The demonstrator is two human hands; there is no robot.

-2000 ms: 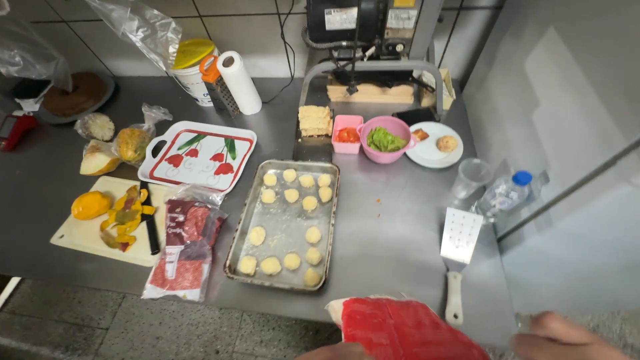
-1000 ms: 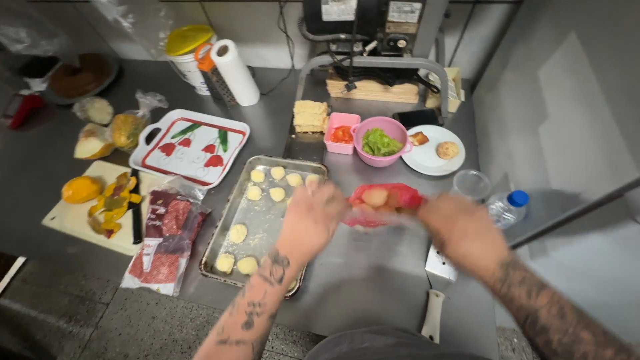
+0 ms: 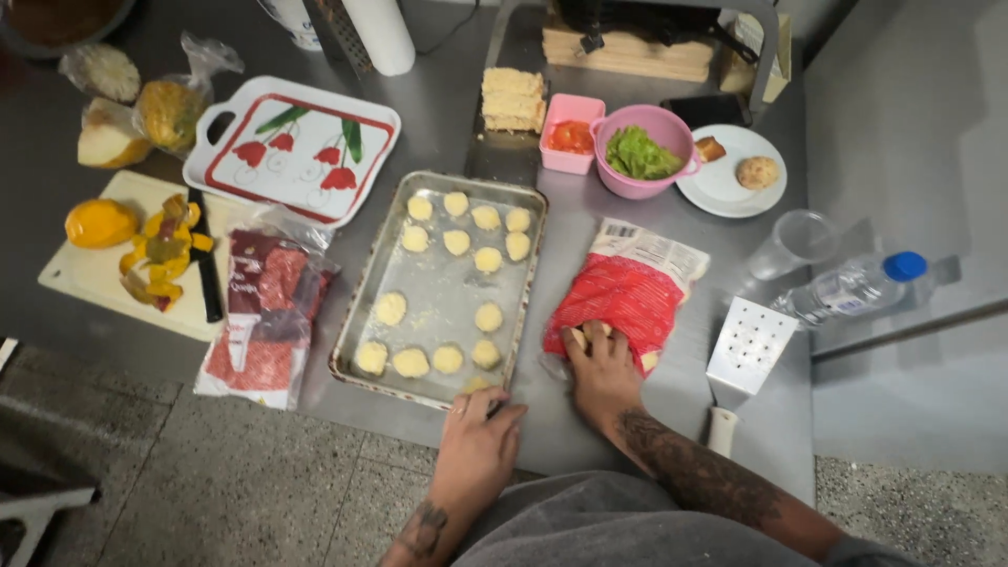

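A metal baking tray (image 3: pixel 441 279) bears several pale dough balls (image 3: pixel 391 309) in rows near its edges. My left hand (image 3: pixel 476 433) is at the tray's near right corner, its fingertips by a dough ball; whether it grips anything is unclear. To the right of the tray, a red and white plastic bag (image 3: pixel 626 287) lies on the steel counter. My right hand (image 3: pixel 602 370) reaches in at the bag's near end, fingers spread over pale pieces; whether they grip one is hidden.
A metal spatula (image 3: pixel 752 346), a plastic bottle (image 3: pixel 850 290) and a clear cup (image 3: pixel 795 244) stand or lie at right. Behind are a pink bowl (image 3: pixel 642 185) and a white plate (image 3: pixel 728 201). At left lie a meat package (image 3: pixel 264 315), a cutting board (image 3: pixel 94 276) and a tulip-patterned tray (image 3: pixel 295 161).
The red bag, held between both hands a second ago, now lies on the counter. My left hand has moved to the baking tray's near corner, and my right hand is at the bag's near end.
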